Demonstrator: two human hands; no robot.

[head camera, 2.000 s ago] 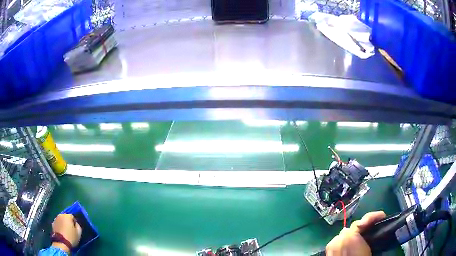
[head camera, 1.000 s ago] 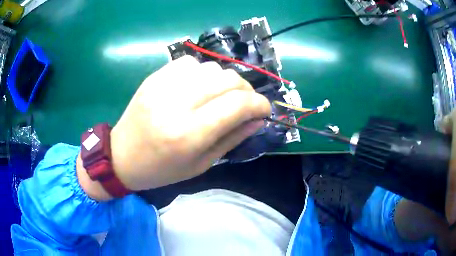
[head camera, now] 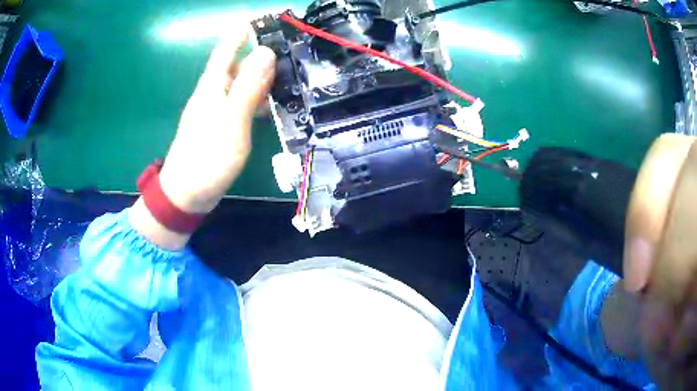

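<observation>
The chassis assembly (head camera: 382,122), black parts on a light frame, lies at the front edge of the green mat. My left hand (head camera: 218,130) holds its upper left side, fingers partly hidden behind the frame. A red lead wire (head camera: 382,55) crosses its top, and a multicolour wire harness (head camera: 481,141) sticks out at the right. My right hand (head camera: 669,237), cut off by the right edge, holds the black electric screwdriver (head camera: 581,191). The bit (head camera: 485,162) points left at the assembly's right side; its tip is hard to make out.
A blue screw tray (head camera: 29,82) with dark contents stands at the left on the green mat (head camera: 565,92). A black cable (head camera: 474,6) runs off the assembly to the right. Another red wire (head camera: 649,38) hangs at the upper right. Clear plastic (head camera: 34,229) lies at the lower left.
My left hand has moved from the bit tip to the assembly's left side, uncovering its black parts. The screwdriver remains at the right, slightly lower-left, and my right hand shows more.
</observation>
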